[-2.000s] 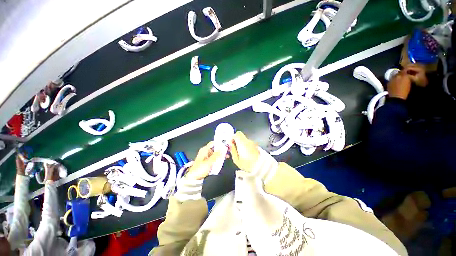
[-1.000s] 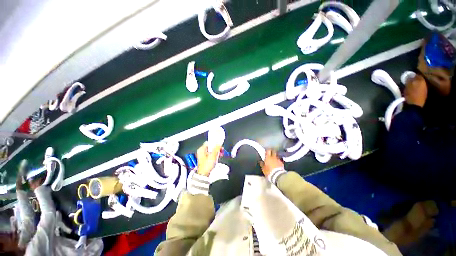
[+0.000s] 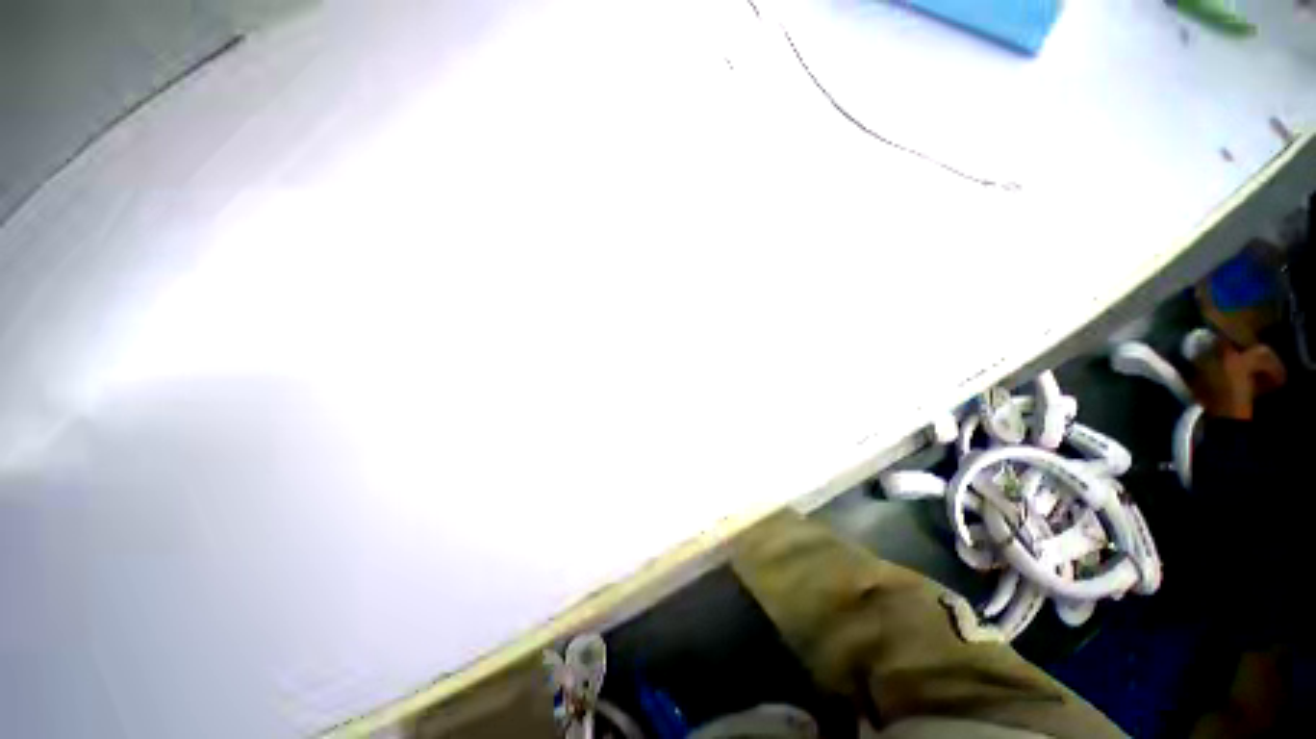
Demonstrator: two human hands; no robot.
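A tangled heap of white curved housings [image 3: 1061, 527] lies on the dark bench at the right. A white piece [image 3: 580, 679] stands at the bottom edge, with a blue cylinder [image 3: 661, 710] beside it and a curved white part cut off by the picture's edge. My right arm shows only as a tan sleeve reaching up to the shelf's edge; my right hand is hidden behind the shelf. My left hand is out of the picture.
A white overhead shelf [image 3: 505, 318] fills most of the view and hides the conveyor. On it are a thin dark wire [image 3: 866, 127], a light blue object [image 3: 996, 18] and something green [image 3: 1215, 15]. A neighbour's hand [image 3: 1238, 378] shows at right.
The view has tilted up, so the overhead shelf covers the belt. My left hand has left view, and my right arm has reached forward past the shelf's edge.
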